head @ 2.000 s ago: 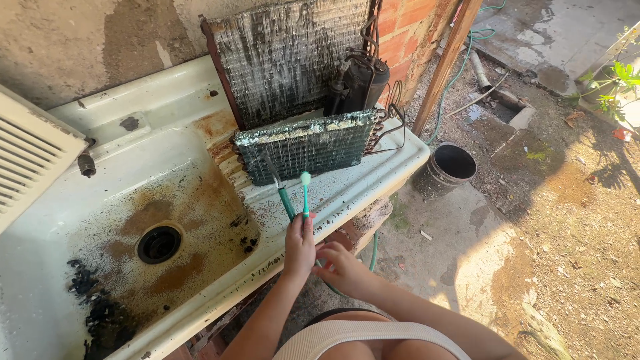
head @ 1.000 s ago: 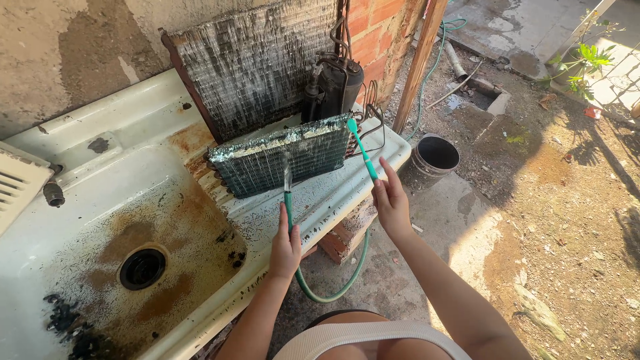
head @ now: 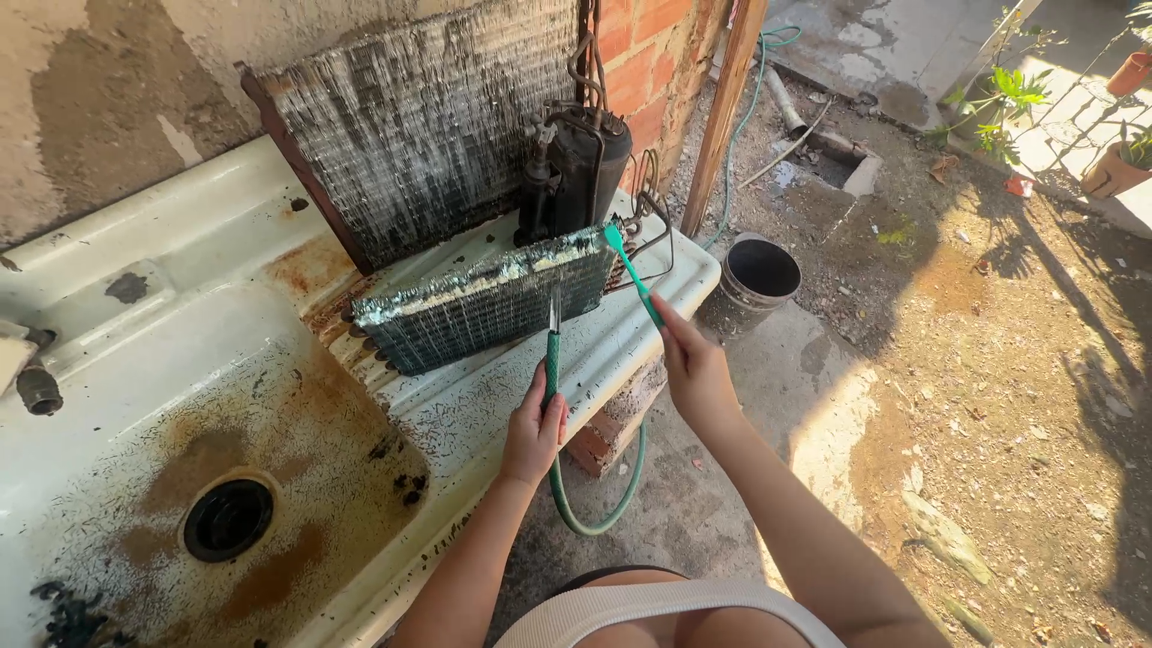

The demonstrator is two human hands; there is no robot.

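Note:
My left hand (head: 534, 434) grips a green garden hose (head: 552, 369) near its end, and water runs from it onto the finned face of an evaporator coil (head: 486, 306). That coil stands on the ribbed drainboard of a white enamel sink (head: 576, 387). In my right hand (head: 697, 373) is a green toothbrush (head: 637, 274), its head at the coil's upper right corner. Behind stands a larger, dirt-streaked condenser coil (head: 423, 126), with a black compressor (head: 589, 162) at its right and bent copper tubes (head: 652, 216) beside it.
The sink basin has a black drain (head: 229, 520) and dark debris (head: 72, 616). A metal spout (head: 39, 389) juts in at left. Bricks (head: 607, 432) lie under the sink's edge. A bucket (head: 759, 274) stands on the ground beyond the drainboard, past a wooden post (head: 724, 117).
Two seconds ago both hands were close together near the sink's front edge. They have since moved apart, and the toothbrush has gone right to the coil's upper right corner.

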